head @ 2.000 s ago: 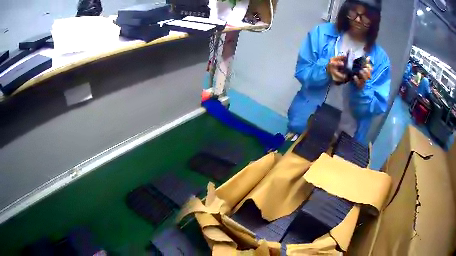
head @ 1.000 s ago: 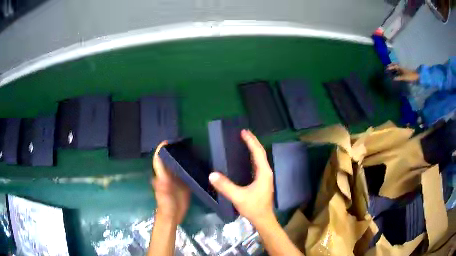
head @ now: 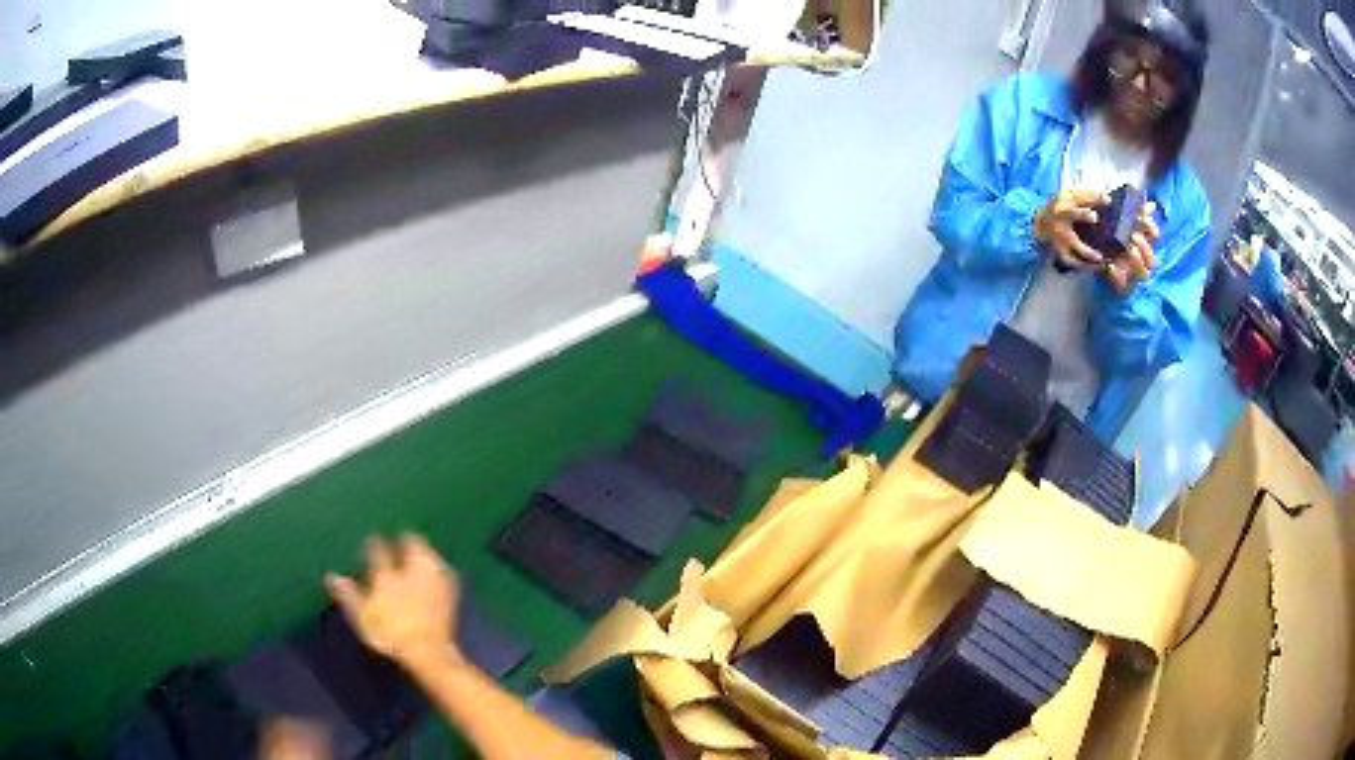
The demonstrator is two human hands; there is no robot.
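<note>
Opened navy gift boxes, dark bases [head: 565, 549] beside lids [head: 632, 500], lie in a row on the green conveyor [head: 283, 572]. My right hand [head: 398, 601] is over the boxes at lower left, slightly blurred, with fingers apart and nothing visible held. My left hand [head: 297, 738] shows only as a blurred patch cut off by the bottom edge; its grip is hidden. A torn brown carton [head: 691, 698] at lower right holds rows of closed navy boxes [head: 988, 668].
A person in a blue smock [head: 966, 178] stands beyond the carton, holding a dark box. A blue strip [head: 758, 356] crosses the belt's far end. A ledge [head: 372, 122] with dark boxes runs at upper left. Another brown carton [head: 1278, 594] stands at right.
The view has swung from the near belt back toward the carton and person. The box pieces that were at my hands are no longer seen held; my right hand is now over the row.
</note>
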